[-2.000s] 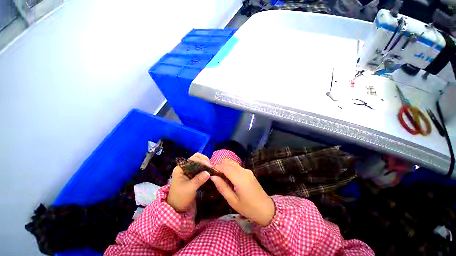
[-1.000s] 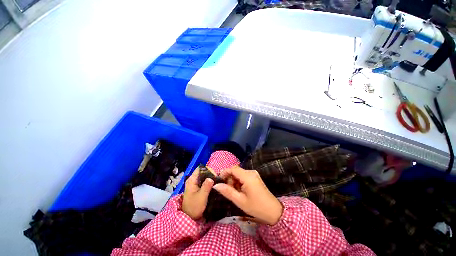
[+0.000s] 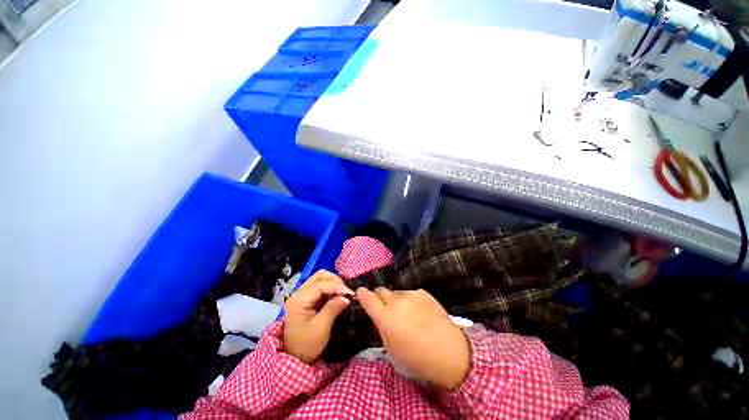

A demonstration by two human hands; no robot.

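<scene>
Dark plaid cloth (image 3: 484, 267) with thin pale check lines spreads over the lap and to the right under the table edge. My left hand (image 3: 312, 316) and my right hand (image 3: 415, 328) meet in front of me, with fingertips nearly touching. Both pinch a small dark edge of the plaid cloth between thumb and fingers. The pinched part is mostly hidden by the fingers. Whether a small tool is in my right hand cannot be told.
A blue crate (image 3: 156, 271) with dark cloth and white scraps (image 3: 246, 316) stands at left. Stacked blue crates (image 3: 283, 90) stand behind. The white table (image 3: 460, 90) holds red-and-yellow-handled scissors (image 3: 680, 174), a thin black tool and threads, beside the sewing machine (image 3: 665, 49).
The left hand's cloth edge, visible above the fingers before, is now mostly covered. My right hand has turned, its back now facing up. The view has shifted slightly down.
</scene>
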